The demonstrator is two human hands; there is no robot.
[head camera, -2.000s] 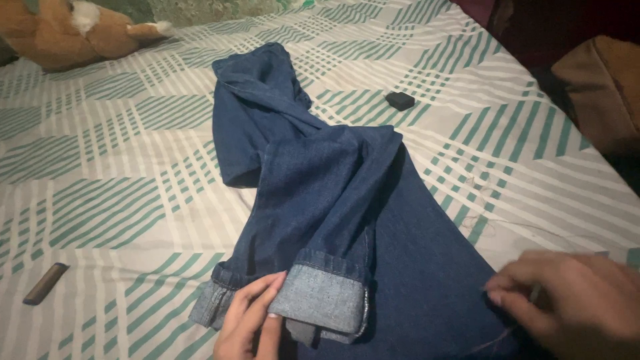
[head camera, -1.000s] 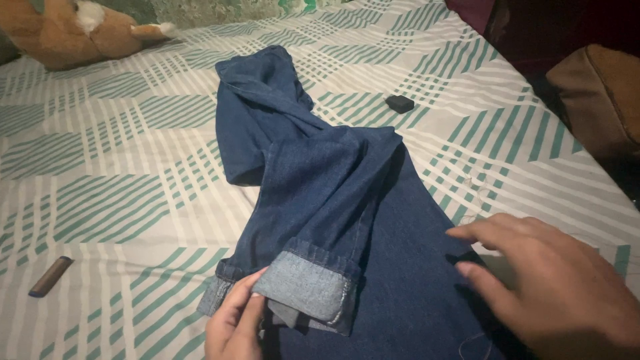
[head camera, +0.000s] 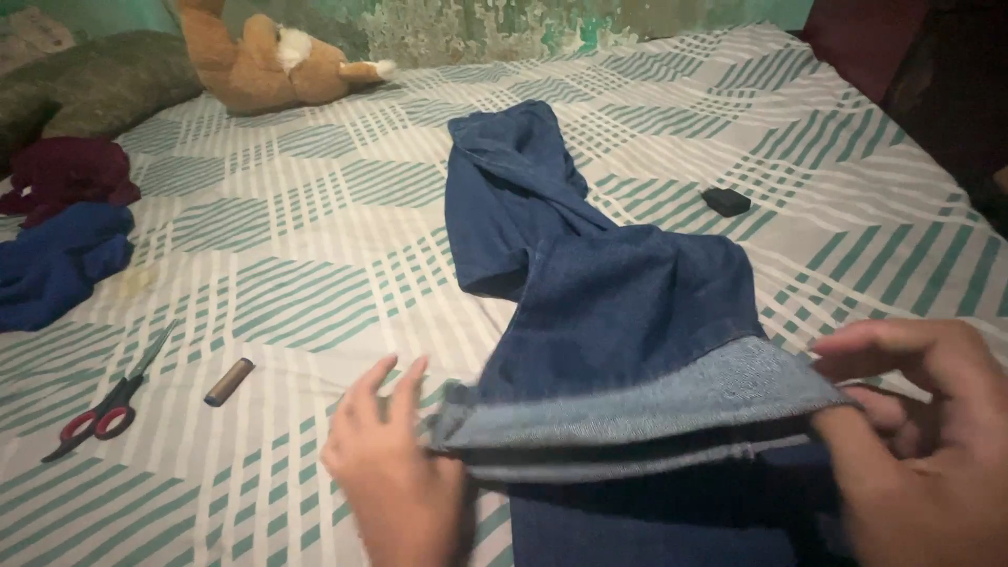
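Dark blue denim trousers [head camera: 630,307] lie twisted across a bed. One leg's end shows a lighter, turned-out cuff [head camera: 630,409], stretched wide with its opening facing me. My left hand [head camera: 402,465] holds the cuff's left corner with the thumb at the opening, two fingers raised. At the right corner, my right hand [head camera: 921,425] grips the edge between thumb and fingers. More dark denim lies beneath the cuff, partly in shadow.
Scissors with red and black handles [head camera: 114,405] and a thread spool [head camera: 229,382] lie left. A black object [head camera: 726,201] is at right. Blue cloth [head camera: 67,264], maroon cloth [head camera: 75,177] and a plush toy [head camera: 276,67] lie on the patterned bedsheet [head camera: 315,299].
My right hand, apart from the cuff a second ago, now grips its right corner. The cuff has been spread wider and its opening shows. The view has shifted, bringing the scissors in.
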